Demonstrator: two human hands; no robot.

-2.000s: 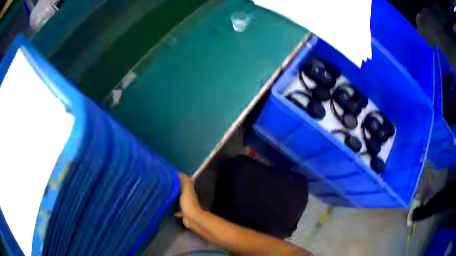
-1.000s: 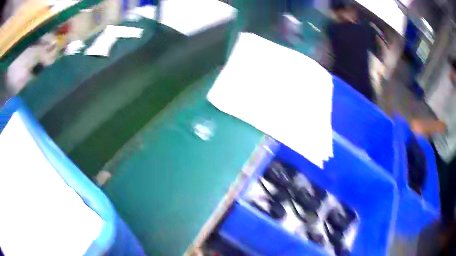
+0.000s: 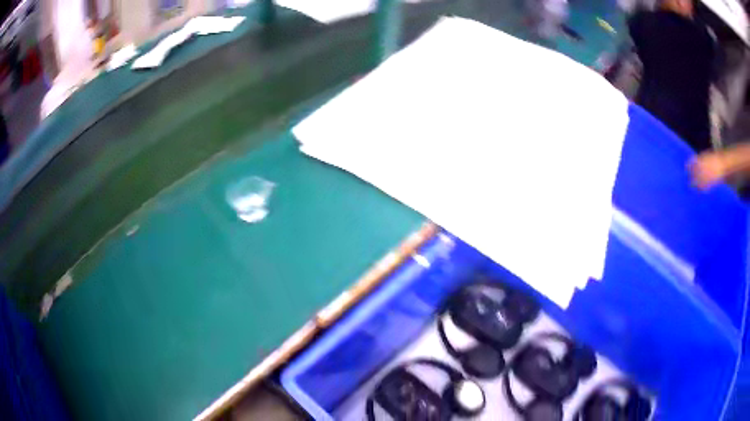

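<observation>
Neither of my hands is in the picture. A deep blue bin (image 3: 304,380) stands against the bench edge at the bottom right. Several black over-ear headphones (image 3: 539,366) lie in it on a white sheet. One earcup (image 3: 469,397) shows a pale round face. A stack of white separator sheets (image 3: 477,140) with uneven edges lies over the bench corner and the back of the bin, hiding part of both. A small clear plastic cup (image 3: 249,200) with something whitish in it stands on the green bench (image 3: 214,288).
The dark green conveyor (image 3: 164,148) runs behind the bench. More blue bins (image 3: 674,181) stand at the right. Another person's hand (image 3: 711,168) reaches in over them. A person in dark clothes (image 3: 670,70) is at the top right. A blue edge (image 3: 20,362) shows at the lower left.
The view has swung right and closer to the bin. The tray stack at the left has almost left the picture. My hand, seen at that stack two seconds ago, is out of view.
</observation>
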